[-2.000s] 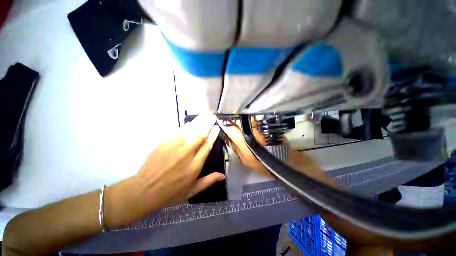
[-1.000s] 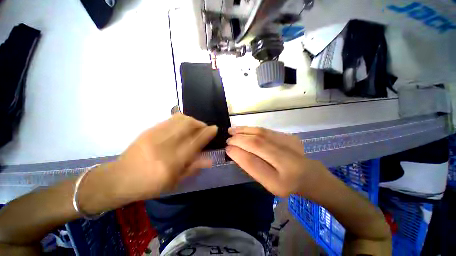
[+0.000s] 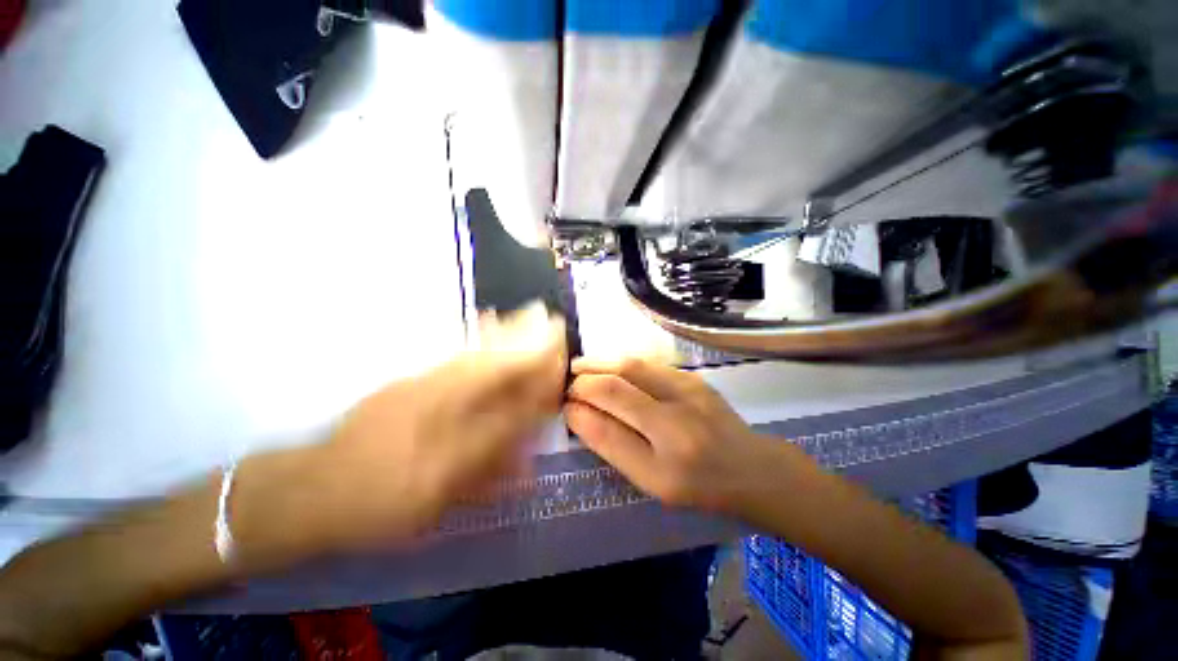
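Note:
A black fabric piece (image 3: 510, 265) lies on the machine bed, its far end beside the presser foot (image 3: 584, 242) under the white and blue machine head. My left hand (image 3: 452, 420) is blurred and lies over the near part of the fabric, fingers toward its right edge; whether it grips is unclear. My right hand (image 3: 665, 426) has its thumb and fingertips closed on the near right edge of the fabric. The near end of the fabric is hidden by my hands.
Black pieces with pale loops (image 3: 265, 78) lie at the upper left, and a dark pile (image 3: 45, 278) at the far left. Black and white scraps (image 3: 924, 258) lie to the right. The ruler edge (image 3: 853, 446) crosses in front; a blue crate (image 3: 827, 600) stands below.
Since a second ago, the view has shifted and the machine head covers more of it. The fabric's far end now reaches the presser foot. My left hand has moved forward relative to the table edge.

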